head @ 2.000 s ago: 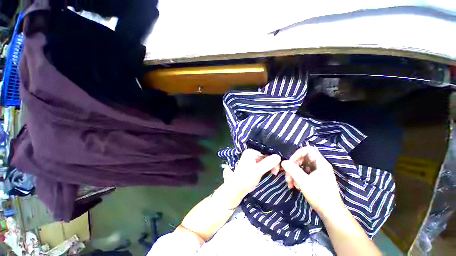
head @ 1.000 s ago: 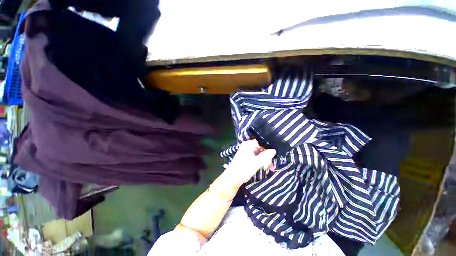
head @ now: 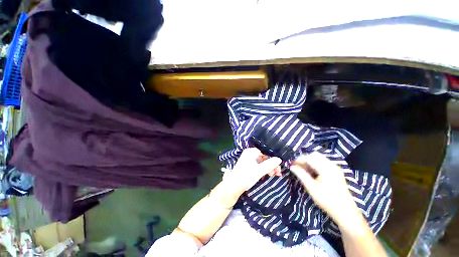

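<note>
The striped garment (head: 282,128), dark with thin white stripes, lies bunched on my lap, with a dark gathered edge near my body. My left hand (head: 251,169) pinches a black part of it between thumb and fingers. My right hand (head: 314,173) is just right of it, blurred, with fingertips bent together close to my left fingertips. Whether my right fingers hold a needle or thread is too small and blurred to see.
A white tabletop (head: 226,30) with a dark strand on it and a wooden drawer (head: 211,84) are ahead. Maroon garments (head: 110,145) and black garments (head: 90,55) hang at the left. A blue crate (head: 14,70) is far left. Clear plastic (head: 437,226) is at right.
My right hand was at the cloth two seconds ago, out of view one second ago, and is now back beside my left hand. My left hand keeps its pinch.
</note>
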